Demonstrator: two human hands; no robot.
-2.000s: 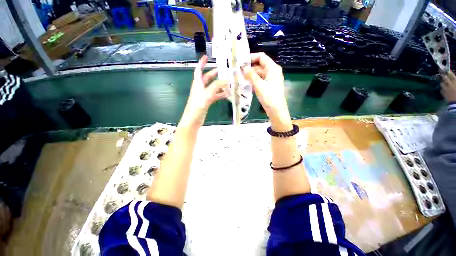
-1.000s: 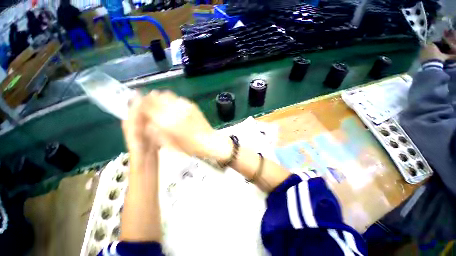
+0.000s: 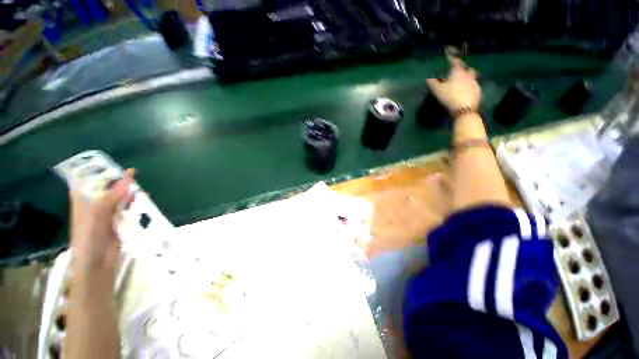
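My left hand (image 3: 101, 210) is at the lower left, blurred, and grips a white sticker sheet (image 3: 145, 219) with dark round holes. My right hand (image 3: 459, 87) is stretched out over the green conveyor belt (image 3: 238, 133), at a black cylindrical housing (image 3: 433, 112). Its fingers look spread, and whether they touch the housing cannot be told. Two more housings stand upright to the left, one (image 3: 382, 125) with a pale piece on its top and one (image 3: 321, 146) with a dark top. Stacked white sheets (image 3: 280, 280) lie on the board below.
Two more housings (image 3: 516, 104) stand to the right on the belt. A holed tray (image 3: 583, 277) and white sheets (image 3: 567, 165) lie at the right by a neighbour's grey sleeve (image 3: 616, 203). Another holed tray (image 3: 52, 301) is at the lower left. Black glossy packs (image 3: 294, 35) lie beyond the belt.
My hands, together a second ago, are now apart. My right hand has moved right and out over the belt; my left hand has moved left and down with the sheet. The view has shifted.
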